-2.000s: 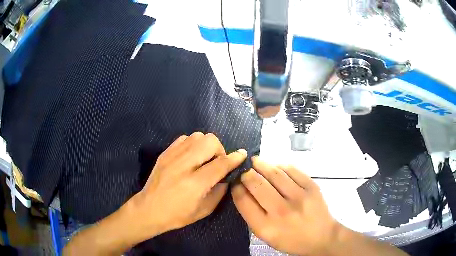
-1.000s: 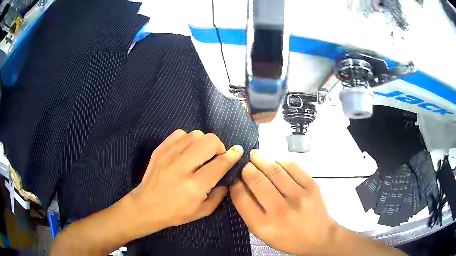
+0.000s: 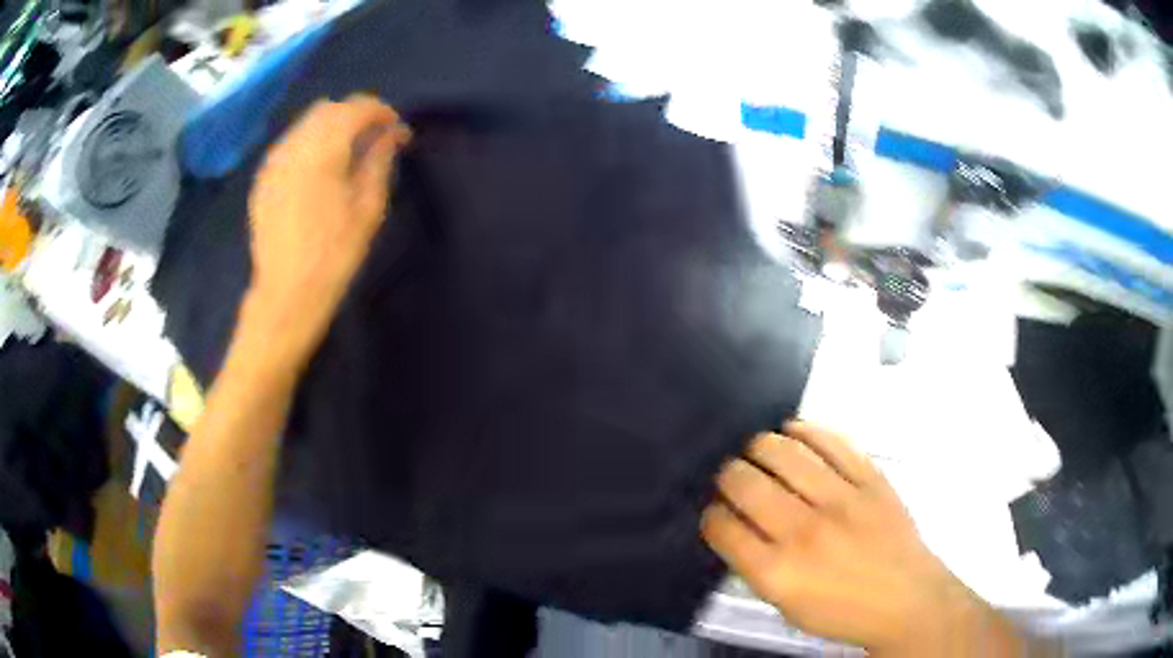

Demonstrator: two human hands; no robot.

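The dark garment panel (image 3: 553,334) lies spread over the middle of the white machine table, blurred by motion. My left hand (image 3: 322,193) is at its upper left, with fingertips pinched on the dark cloth. My right hand (image 3: 823,527) lies at the panel's lower right edge, fingers bent on the cloth; whether it pinches the edge is hidden. The needle area (image 3: 830,251) of the white machine head shows beyond the panel's right side, blurred.
Black labels and pieces (image 3: 1093,450) lie at the right. A grey round-patterned object (image 3: 122,161) stands at the upper left. A blue crate (image 3: 293,598) with pale scraps (image 3: 373,598) is below the table. Dark cloth (image 3: 52,431) is at the far left.
My left hand has left my right hand and moved up and left across the cloth. The view has shifted left, and the panel is spread wider. My right hand appears farther right.
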